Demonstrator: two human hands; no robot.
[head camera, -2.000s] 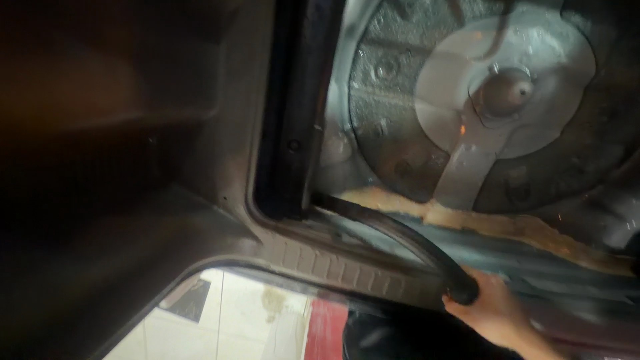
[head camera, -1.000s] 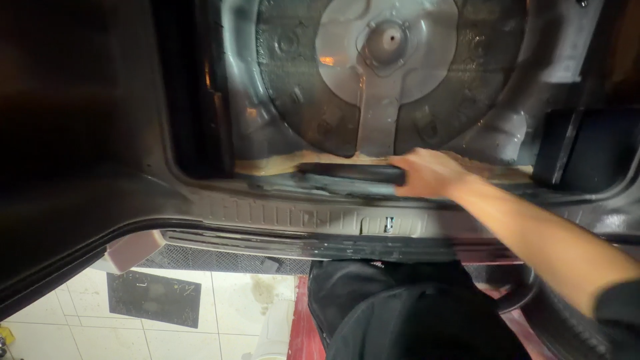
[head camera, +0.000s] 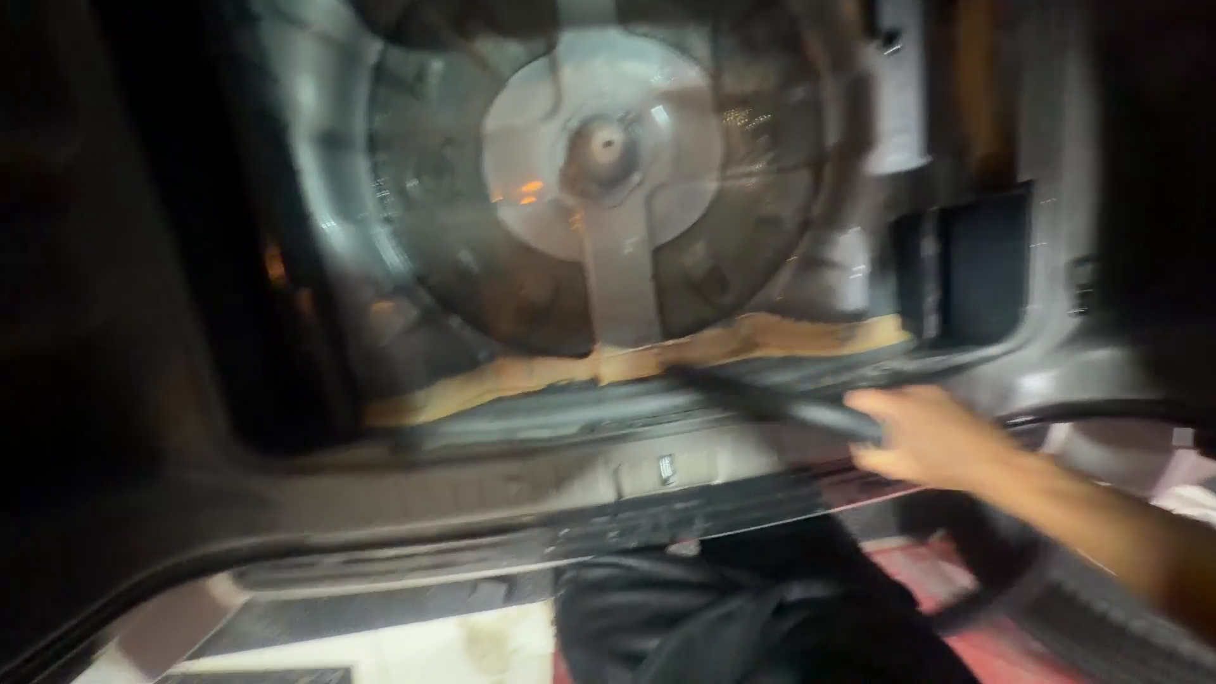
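My right hand (head camera: 936, 437) comes in from the lower right and is closed around the end of a black tube (head camera: 784, 404), blurred by motion, which looks like a vacuum hose or its nozzle. The tube points left over the rear edge of a car's trunk, its tip near the torn tan strip (head camera: 750, 337) along the trunk floor. Beyond it lies the round spare-wheel well (head camera: 427, 218) with a raised centre mount (head camera: 606, 147). My left hand is out of view.
The trunk sill with its latch (head camera: 667, 468) runs across below the tube. A dark side compartment (head camera: 983, 271) is at the right. My black-clothed legs (head camera: 731, 617) stand against the bumper, above a tiled floor (head camera: 418, 646) with a red area beside it.
My right hand has moved with the black tube to the right along the trunk's rear edge since one second ago. The view has shifted too.
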